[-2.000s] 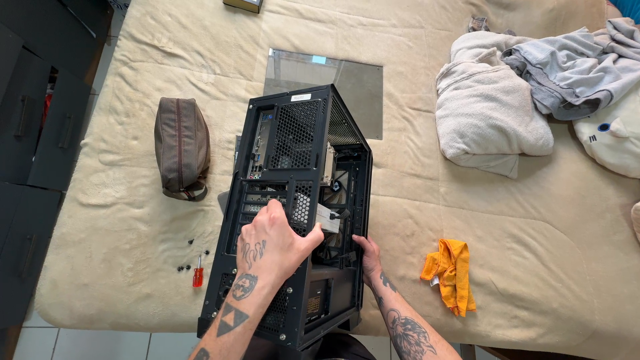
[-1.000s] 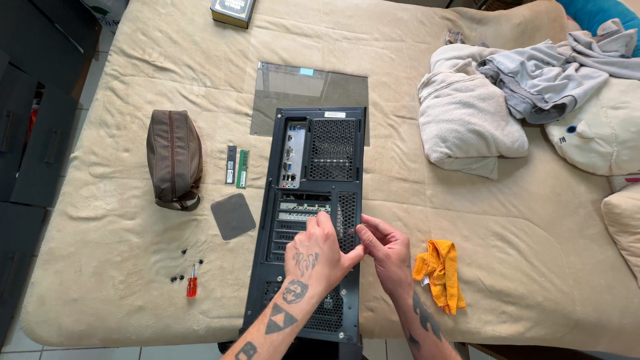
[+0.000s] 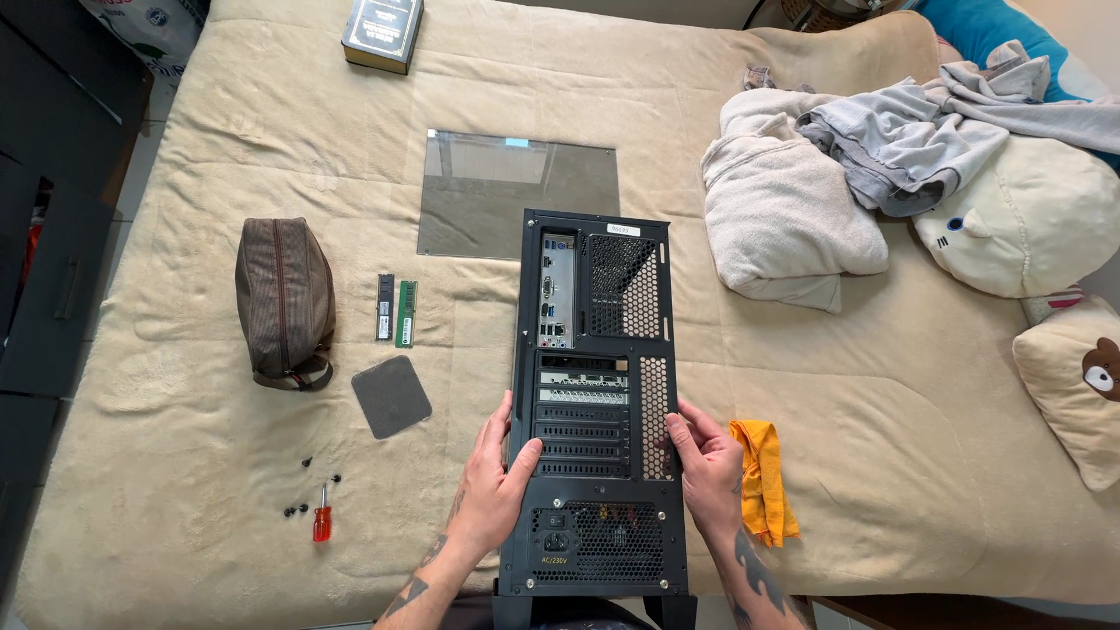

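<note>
A black computer case [image 3: 604, 350] lies before me with its rear panel facing up, its feet at my body. My left hand [image 3: 494, 481] grips its left side, the thumb resting on the edge by the expansion slot covers [image 3: 582, 437]. On the opposite edge, my right hand [image 3: 707, 464] holds the case beside a perforated strip. Motherboard ports [image 3: 557, 289] show in the upper part, and the power supply [image 3: 598, 542] sits behind a mesh at the lower end. A tinted side panel [image 3: 516, 192] lies flat beyond the case, which partly overlaps it in view.
Left of the case are two memory modules [image 3: 385, 306], a dark square pad [image 3: 392, 396], a brown zipped pouch [image 3: 284, 297], a red screwdriver [image 3: 322, 523] and several screws [image 3: 337, 479]. To the right lie an orange cloth [image 3: 764, 481], folded fabric [image 3: 779, 201] and a plush toy [image 3: 1024, 210].
My left hand has moved from the slot area to the case's left edge. Two seconds ago the case was tilted, showing its open side; now its rear panel faces me squarely.
</note>
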